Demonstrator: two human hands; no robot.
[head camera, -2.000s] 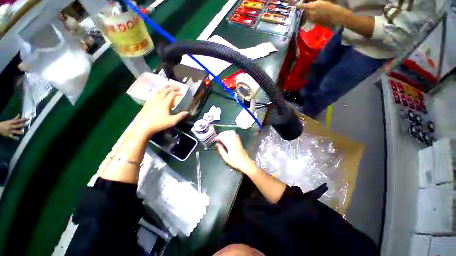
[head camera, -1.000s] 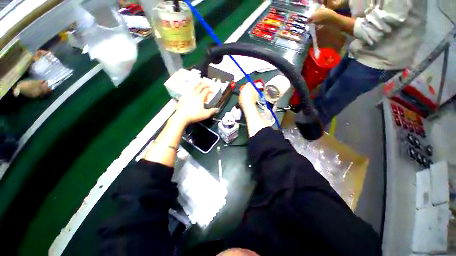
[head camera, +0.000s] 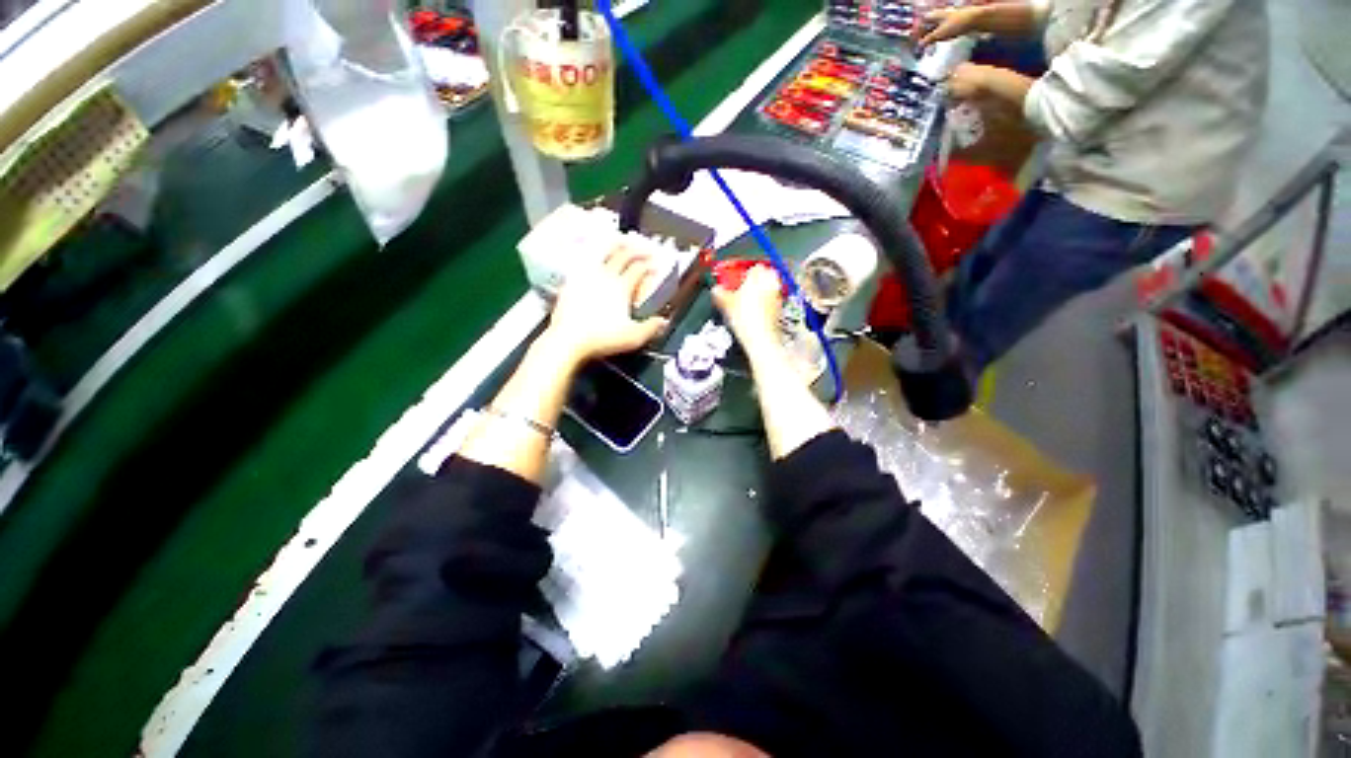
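A small pale box (head camera: 554, 256) with white contents stands at the bench's far left edge. My left hand (head camera: 600, 307) lies over its near side, fingers on the box and thumb spread right; whether it grips is unclear. My right hand (head camera: 753, 308) reaches to a red item (head camera: 736, 273) beside the white roll-like holder (head camera: 837, 267); its fingertips are partly hidden and any grip is unclear. A white labelled bottle (head camera: 692, 385) stands upright between my forearms. A smartphone (head camera: 614, 406) lies left of it, and a thin pale tool (head camera: 662, 481) lies nearer me.
A black ribbed hose (head camera: 830, 181) arches over the bench, with a blue tube (head camera: 682, 119) crossing it. White sheets (head camera: 608, 570) lie near my left sleeve. A carton of clear film (head camera: 1074, 518) stands right of the bench. Another person (head camera: 1133, 111) stands at the far right beside phone trays (head camera: 845, 104).
My right hand has left the bottle and moved forward to the red item by the white holder. My left hand remains at the box. The view has shifted, and the other person's hands have moved.
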